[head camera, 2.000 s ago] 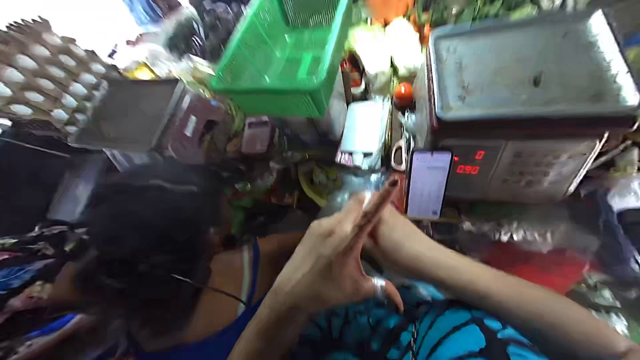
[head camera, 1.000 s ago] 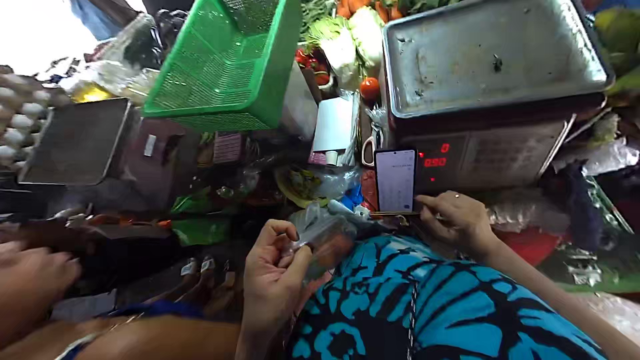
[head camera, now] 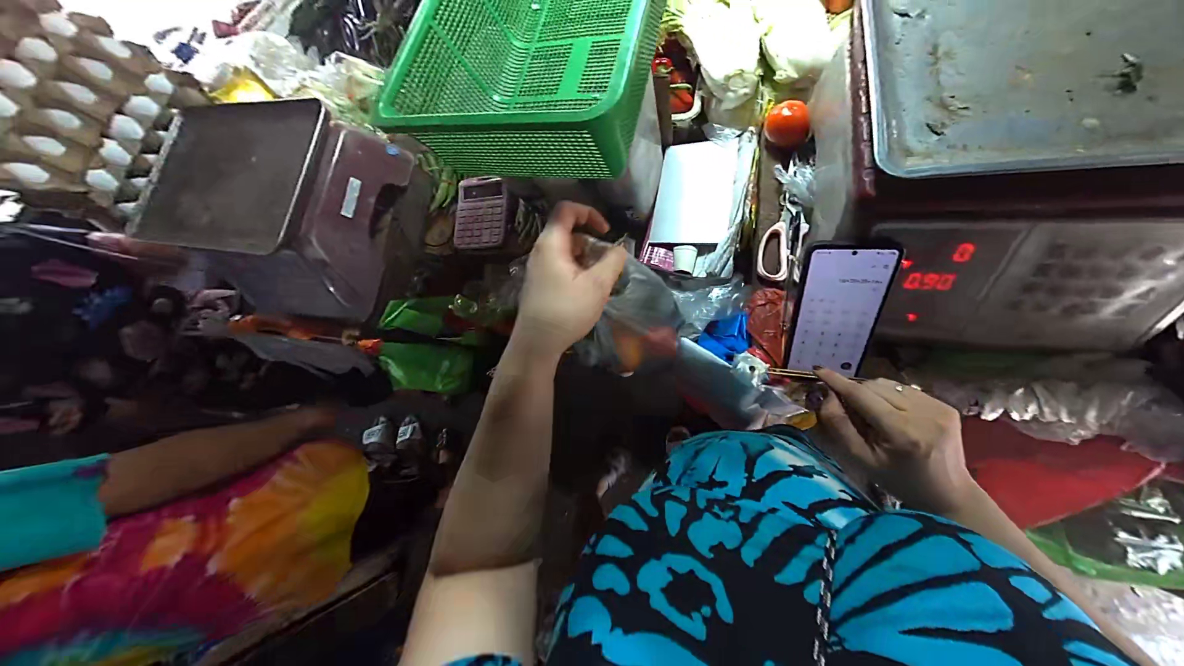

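Observation:
My left hand is raised at the middle, its fingers closed on the top of a clear plastic bag with reddish-orange contents, blurred. At the right, my right hand, with a ring on it, has its fingertips at the lower edge of a smartphone that shows a calculator. A thin stick-like thing lies at those fingertips; whether they grip it I cannot tell. The phone leans upright against a digital scale with red digits and a metal tray.
A green plastic basket stands ahead, near a pink calculator, a white pad, scissors and a tomato. Another scale and egg trays are at the left. Another person's arm reaches in at lower left.
Two seconds ago my hands were together; now they are apart. Since one second ago my left hand has moved forward with the bag. A person in colourful clothing now shows at lower left.

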